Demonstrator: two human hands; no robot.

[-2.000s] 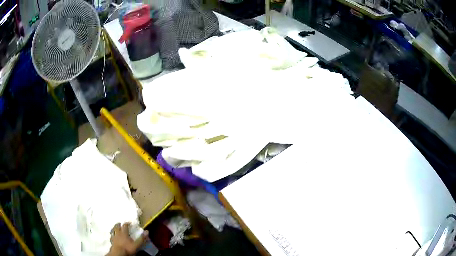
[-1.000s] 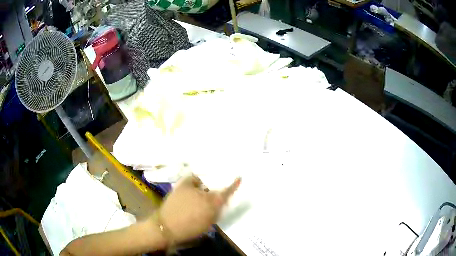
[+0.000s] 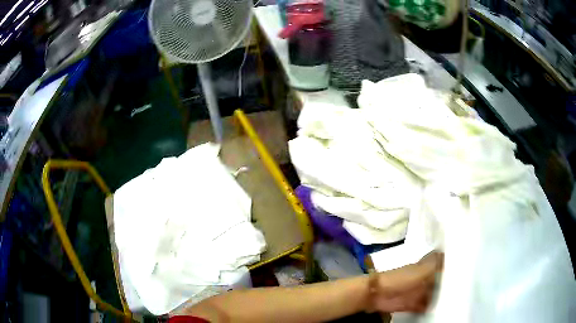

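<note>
A large crumpled heap of white-cream cloth (image 3: 404,158) lies on the white table (image 3: 395,255), with folds hanging off its left edge. My left hand (image 3: 417,287) reaches in from the bottom and is closed at the edge of a white cloth piece (image 3: 458,252), which trails down from the heap; the fingers are blurred and partly hidden by it. My right hand is out of the picture. A second white cloth pile (image 3: 183,233) lies on the yellow-framed support at the left.
A yellow rail (image 3: 271,167) and brown board (image 3: 268,221) stand between pile and table. A fan (image 3: 202,25) is behind. A red-topped bottle (image 3: 308,50) and grey mesh fabric (image 3: 366,47) are at the back. Purple cloth (image 3: 322,214) hangs below the heap.
The view has swung left. My left hand went from the left pile to the table and now has hold of white cloth, which is pulled across the table's right part.
</note>
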